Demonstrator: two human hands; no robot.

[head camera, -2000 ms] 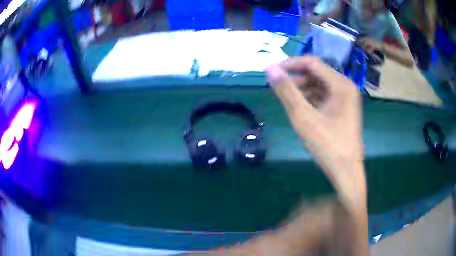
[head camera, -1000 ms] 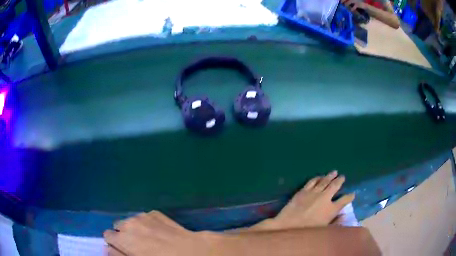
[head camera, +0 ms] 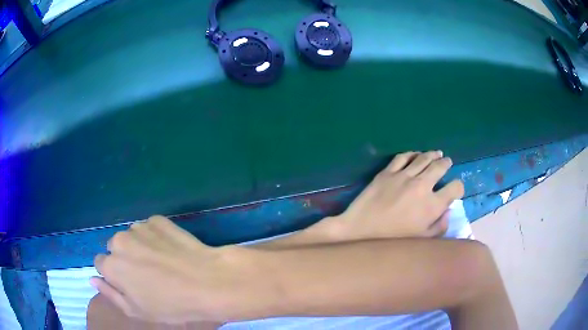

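Black over-ear headphones [head camera: 251, 57] lie on the green belt [head camera: 290, 122] at the top of the picture, both round cups showing white marks; the headband is cut off by the top edge. My forearms are crossed. My left hand [head camera: 406, 196] rests palm down at the belt edge on the picture's right, fingers a little bent, thumb apart, nothing seen in it. My right hand [head camera: 155, 271] rests on the belt edge at the picture's left, fingers curled, its palm hidden. Neither hand touches the headphones.
A second black piece [head camera: 564, 64], seemingly another headset, lies on the belt at the far right. The chipped blue-green frame [head camera: 516, 171] runs along the near edge. White ribbed material [head camera: 71, 293] shows below my arms. A pale worktop [head camera: 548, 219] is at the lower right.
The hand raised above the belt two seconds ago is down; both hands were at the edge one second ago. The view has tilted down, so the headphones appear higher, their place on the belt seemingly unchanged.
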